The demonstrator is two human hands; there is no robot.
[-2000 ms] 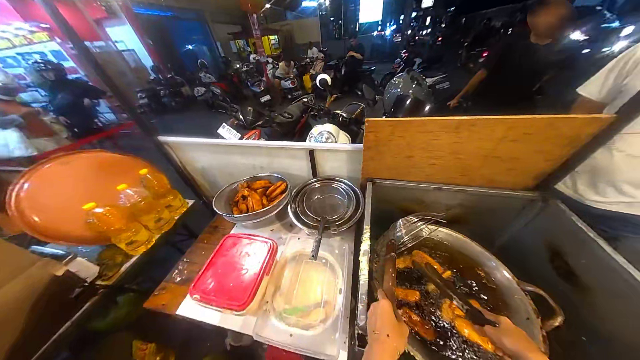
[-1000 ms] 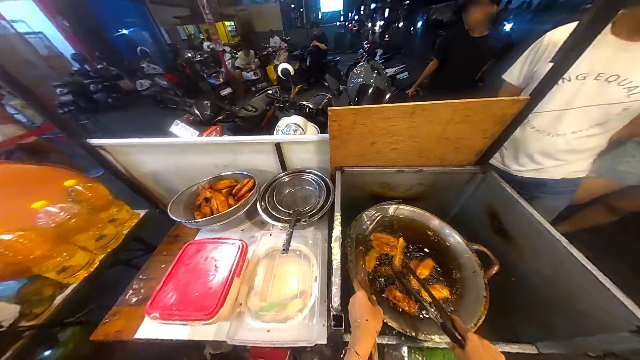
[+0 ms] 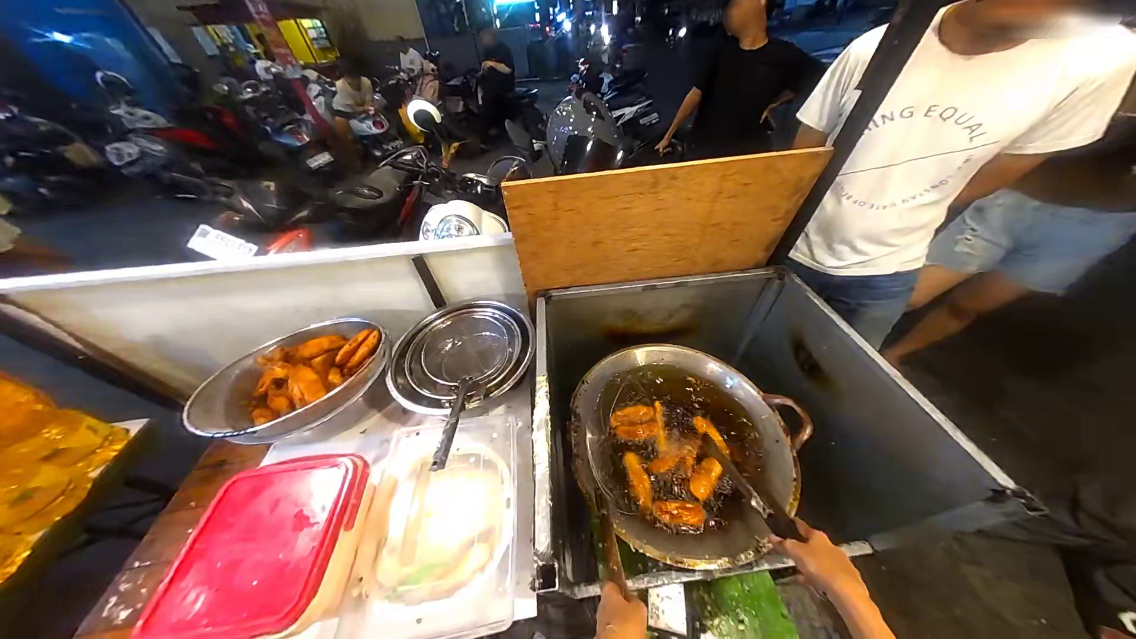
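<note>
A metal wok point(image 3: 774, 444) of dark hot oil sits inside a metal-walled stall box. Several golden fried pieces point(image 3: 679, 513) float and bubble in it. My right hand point(image 3: 821, 559) is closed on the dark handle of metal tongs point(image 3: 745, 486), whose tips reach into the oil among the pieces. My left hand point(image 3: 619, 612), at the bottom edge, grips the wooden handle of a wire strainer point(image 3: 611, 541), which rests along the wok's left side; its wire part is hard to make out in the oil.
Left of the box stand a metal bowl point(image 3: 213, 399) of fried pieces, stacked round strainers point(image 3: 408, 377) with a dark-handled utensil point(image 3: 451, 426), a red-lidded container point(image 3: 248, 541) and a clear-lidded container point(image 3: 444, 524). A wooden board point(image 3: 666, 222) rises behind the wok. A person in a white shirt point(image 3: 923, 142) stands at right.
The view has shifted clearly to the right. The tongs' tips have moved among the pieces in the oil, and the pieces lie in different places. Both hands keep hold of their tools.
</note>
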